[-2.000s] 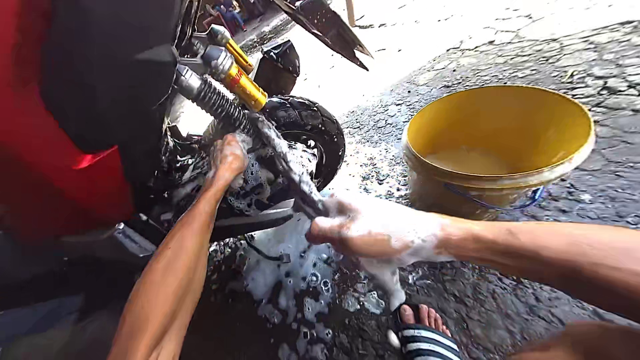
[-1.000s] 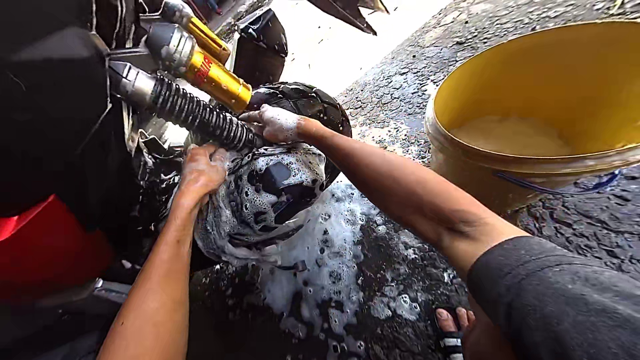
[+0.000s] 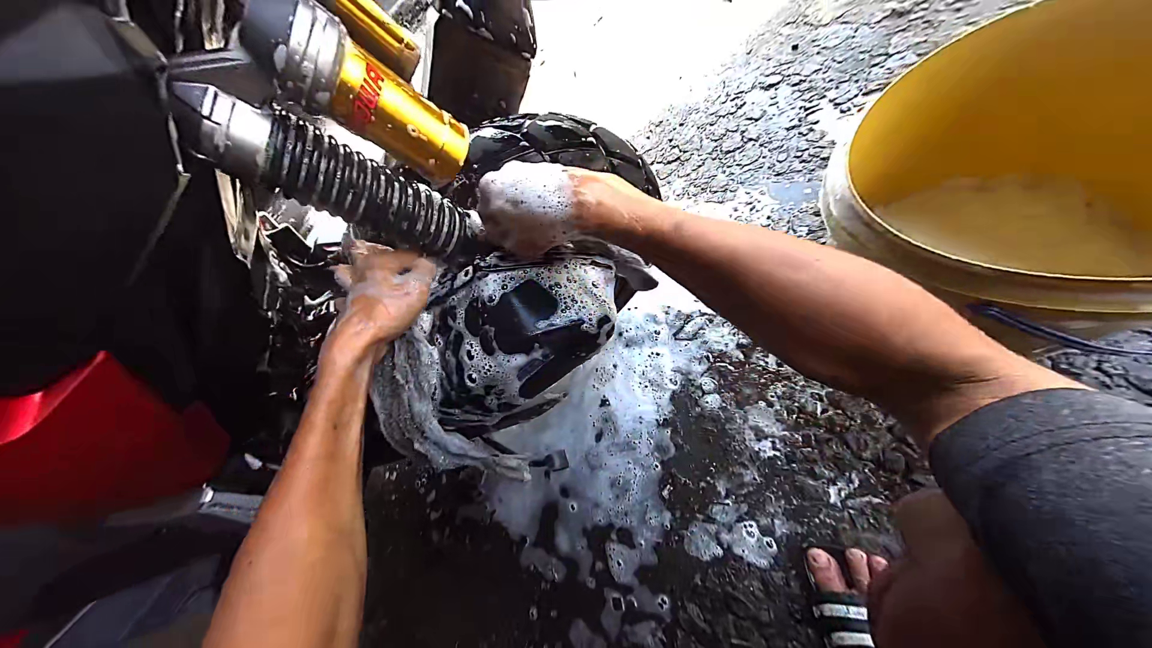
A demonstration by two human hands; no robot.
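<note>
A wet grey cloth [image 3: 409,396], soaked with suds, wraps around the left side of the foam-covered black housing [image 3: 531,333] by the scooter's rear wheel. My left hand [image 3: 387,283] is closed on the cloth, just below the coil spring of the shock absorber [image 3: 360,189]. Foam covers my right hand [image 3: 531,207], which is curled at the lower end of the spring, in front of the rear tire [image 3: 576,144]. A bit of cloth shows under it, but its fingers are mostly hidden.
A yellow bucket [image 3: 972,261] of cloudy water with a blue handle stands at the right. Suds [image 3: 594,450] lie on the rough wet ground. Red bodywork [image 3: 108,441] is at the lower left, a sandalled foot [image 3: 841,585] at the lower right.
My right hand first held a wet, dark length of cloth out to the right of the wheel; it is now at the spring's lower end. The view has moved closer to the wheel.
</note>
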